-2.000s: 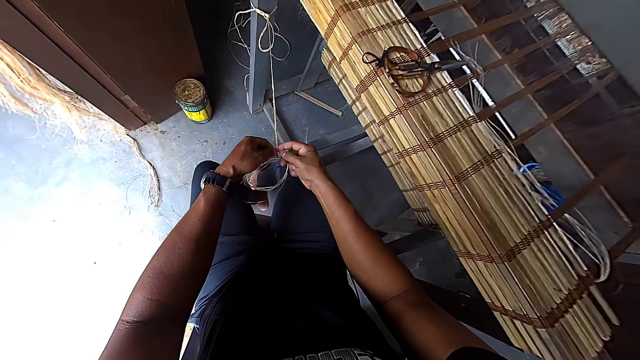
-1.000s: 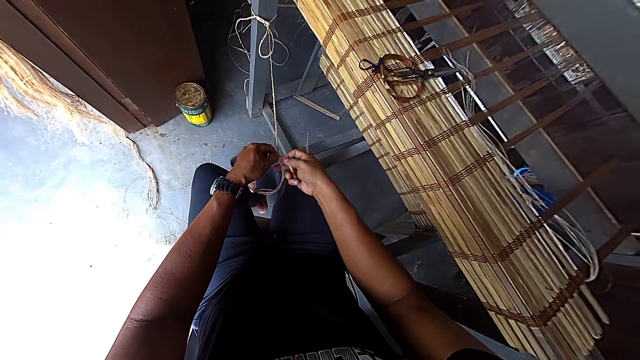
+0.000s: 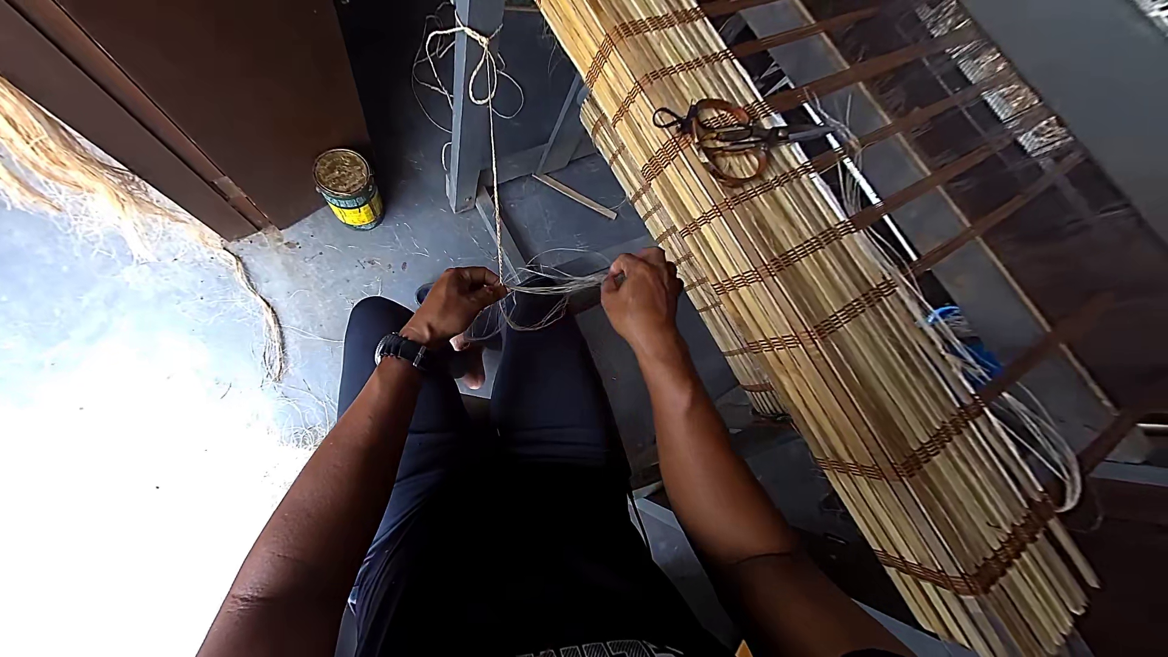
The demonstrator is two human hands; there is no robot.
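Observation:
A pale fibre cord [image 3: 497, 201] runs down from a knot and loops on a grey frame post to my left hand [image 3: 461, 301], whose thumb and fingers pinch its lower end. Loose pale fibre strands [image 3: 557, 285] stretch from there across to my right hand [image 3: 643, 292], which is closed on their other end. Some strands hang in a loop between the hands, above my knees. Right of my right hand lies a mat of thin wooden slats [image 3: 776, 265] bound with brown cords, with scissors [image 3: 730, 137] on top.
A tin [image 3: 349, 187] with a yellow band stands on the floor by a brown cabinet [image 3: 201, 82]. Raw fibre [image 3: 91, 164] hangs at the far left. A grey post [image 3: 468, 109] rises ahead. A coil of pale strands [image 3: 1049, 438] with something blue lies beyond the mat.
My hands were close together at the cord's end; now my right hand is drawn away to the right, with the strands spread between both hands.

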